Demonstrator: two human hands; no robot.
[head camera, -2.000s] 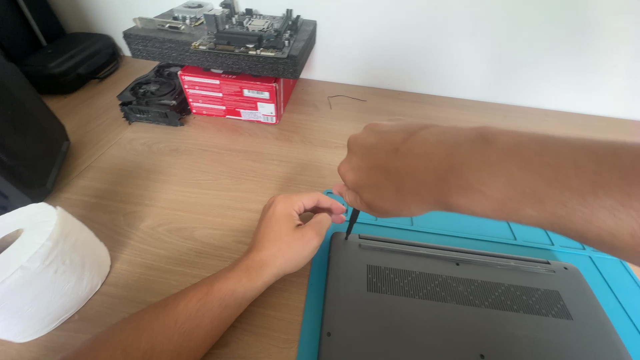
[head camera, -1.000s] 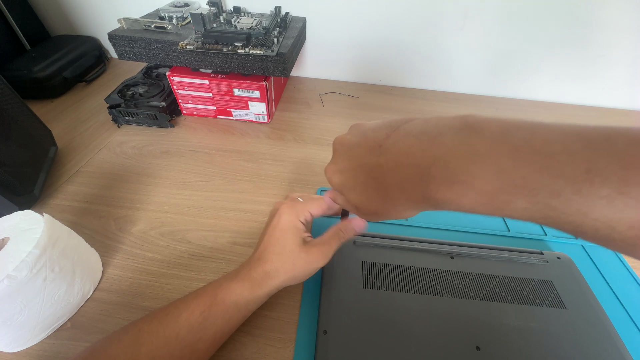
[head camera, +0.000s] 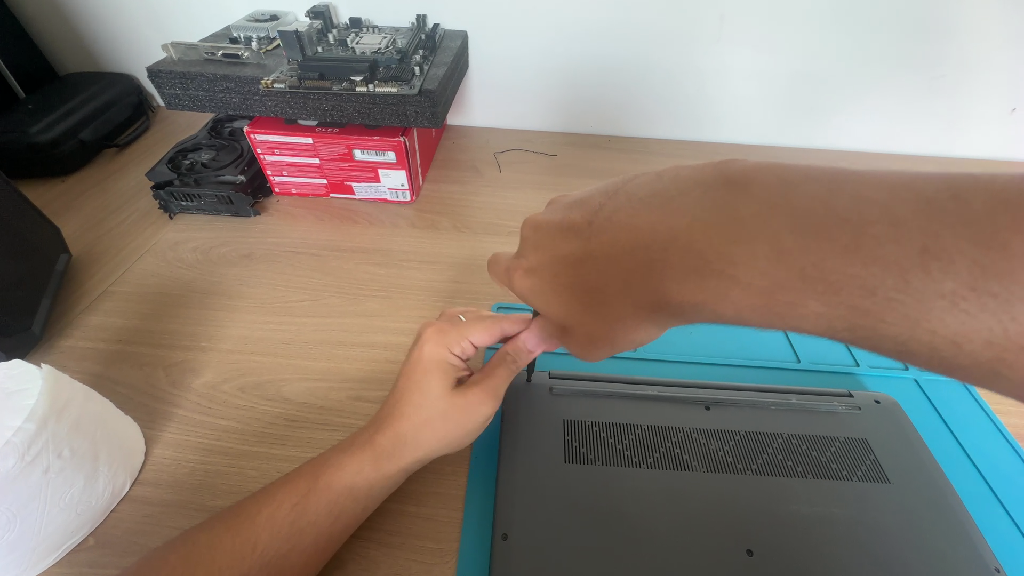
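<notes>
A grey laptop (head camera: 688, 512) lies bottom side up on a blue silicone work mat (head camera: 720, 346). The dark shaft of a screwdriver (head camera: 531, 370) stands nearly upright, its tip at the screw hole in the laptop's far left corner. My right hand (head camera: 592, 272) is closed around the upper part of the screwdriver, which it mostly hides. Thumb and forefinger of my left hand (head camera: 472, 376) pinch the tool just below, touching the right hand's fingers.
Behind stand a red box (head camera: 336, 164) under black foam (head camera: 312, 100) with a motherboard (head camera: 360, 60) on it, and a graphics card (head camera: 210, 164). A paper roll (head camera: 68, 472) is at the left, near a dark angular object (head camera: 28, 272). A thin wire (head camera: 524, 151) lies at the back.
My left hand has moved from beside the screwdriver to a pinch on it. My right hand has stayed over the same corner, its wrist turned a little.
</notes>
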